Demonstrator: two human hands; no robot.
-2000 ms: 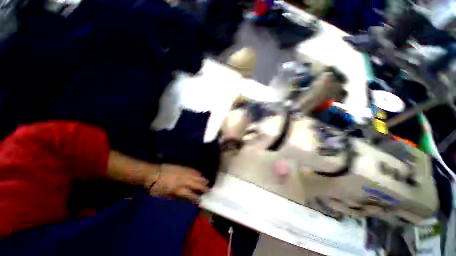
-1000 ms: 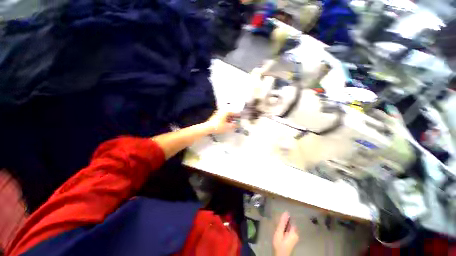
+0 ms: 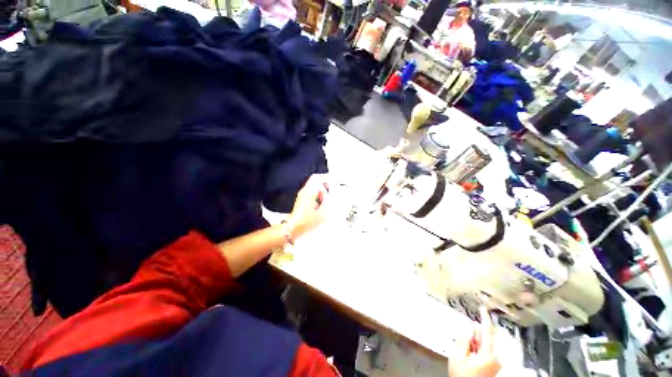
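Note:
The cream-white sewing machine [image 3: 516, 258] with blue JUKI lettering and two black bands stands on the white table [image 3: 346, 283]. My left hand [image 3: 306, 210] is over the table, left of the needle area [image 3: 361, 210], with its fingers bent; a small reddish spot shows at the fingertips, and I cannot tell if anything is held. My right hand [image 3: 475, 353] is at the table's front edge, below the machine arm, partly cut off by the lower rim, its fingertips close together; what it may hold is unclear.
A large heap of navy cloth [image 3: 162, 125] fills the left side up to the table. Behind the machine are a pale wooden bulb [image 3: 418, 116], a metal cylinder [image 3: 471, 163] and red and blue spools [image 3: 394, 82]. A person [image 3: 455, 37] is at the far back.
My left hand first rose from the cloth to the needle area, then moved a little left of it. My right hand came into view below the table and is now higher and farther right.

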